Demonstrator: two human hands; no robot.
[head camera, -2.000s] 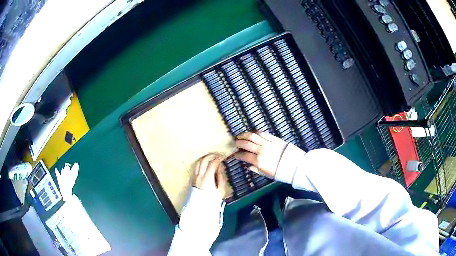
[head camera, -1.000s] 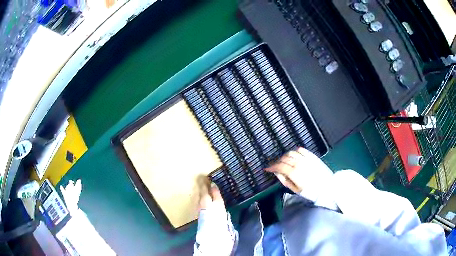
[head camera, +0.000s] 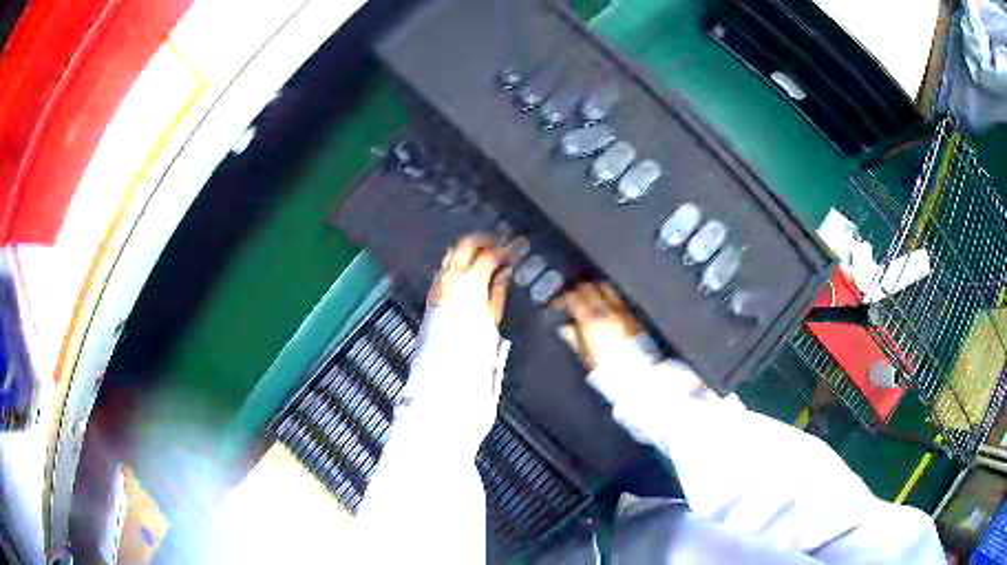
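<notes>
Both my hands are over the flat supply tray (head camera: 541, 364), where small oval units (head camera: 531, 272) lie in a line. My left hand (head camera: 475, 268) is at the units left of the line's end, fingers bent; whether it grips one is hidden by blur. My right hand (head camera: 597, 315) is just beyond the last units, beside the stacked tray's side; its fingertips are blurred. The packing tray (head camera: 353, 400) with its tight rows of ribbed units lies nearer my body, partly covered by my left sleeve.
Stacked trays (head camera: 652, 259) rise just behind my hands, with several pale-faced units on top. A wire trolley (head camera: 939, 292) with a red tray (head camera: 856, 359) stands at the right. A spare black tray stack (head camera: 806, 83) is at the upper right. The white shelf (head camera: 122, 188) curves along the left.
My view has swung right. Both hands have left the packing tray and moved over the line of loose units in the supply tray.
</notes>
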